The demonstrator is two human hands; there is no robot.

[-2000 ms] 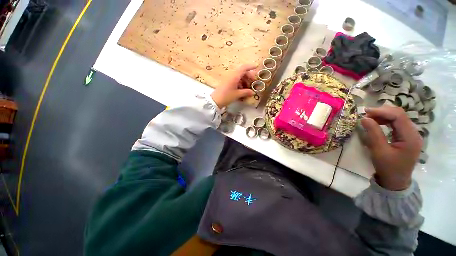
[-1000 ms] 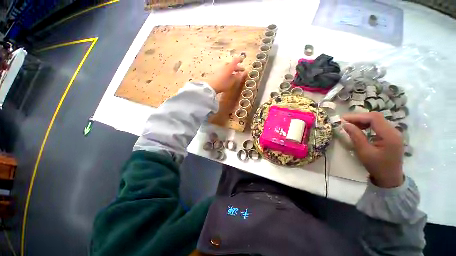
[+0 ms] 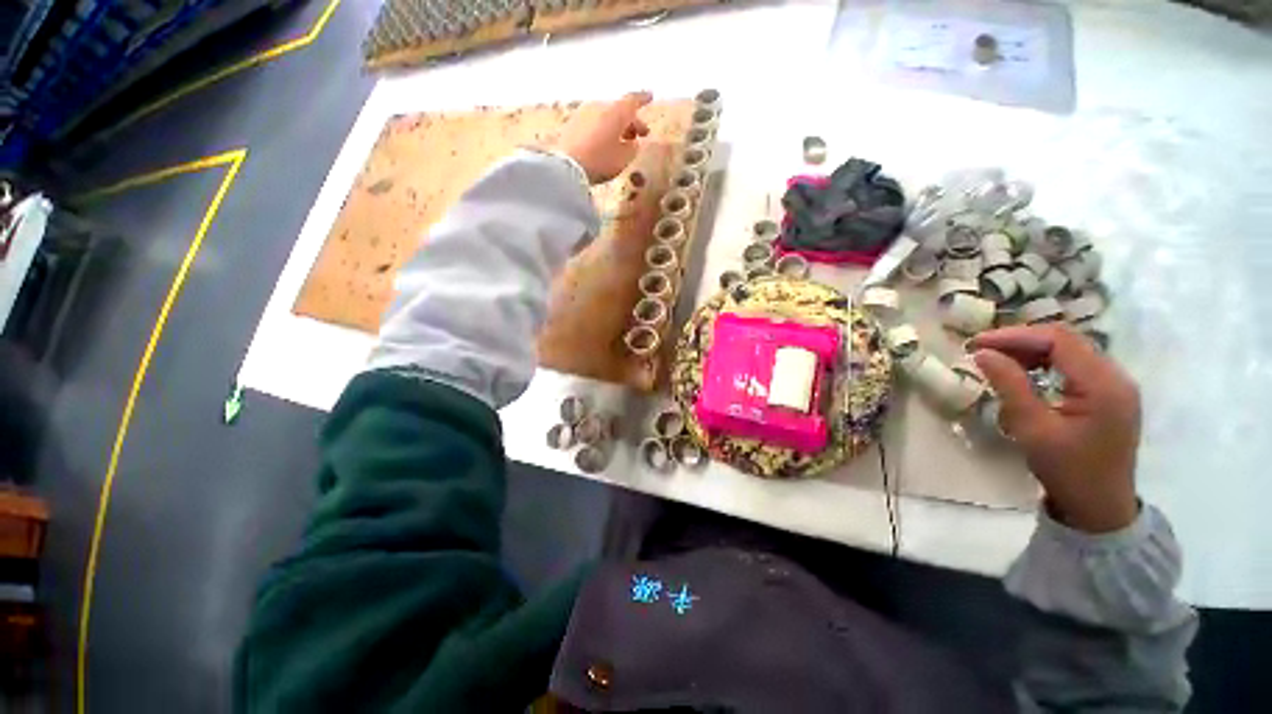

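Note:
My left hand [image 3: 607, 138] is over the upper part of the brown board [image 3: 419, 209], left of the row of rings. A small dark spot shows at its fingertip; I cannot tell whether it holds a ring. My right hand [image 3: 1067, 412] is beside the loose ring pile [image 3: 1039, 279], thumb and index finger slightly apart, with no ring seen between them. A single ring [image 3: 903, 339] lies left of its fingertips. The pink block [image 3: 739, 377] sits on the round mottled cushion [image 3: 858, 426], with a white piece [image 3: 792, 380] on top.
A dark crumpled cloth [image 3: 844, 209] lies on a pink item beyond the cushion. Small ring groups [image 3: 579, 433] stand near the front table edge. Filled boards [image 3: 447, 28] line the far edge. A grey-blue sheet [image 3: 907, 49] and clear plastic lie farther back and right.
The view has shifted. My left hand has moved from the board's near right corner to its far part. My right hand has drawn a little away from the single ring beside the cushion.

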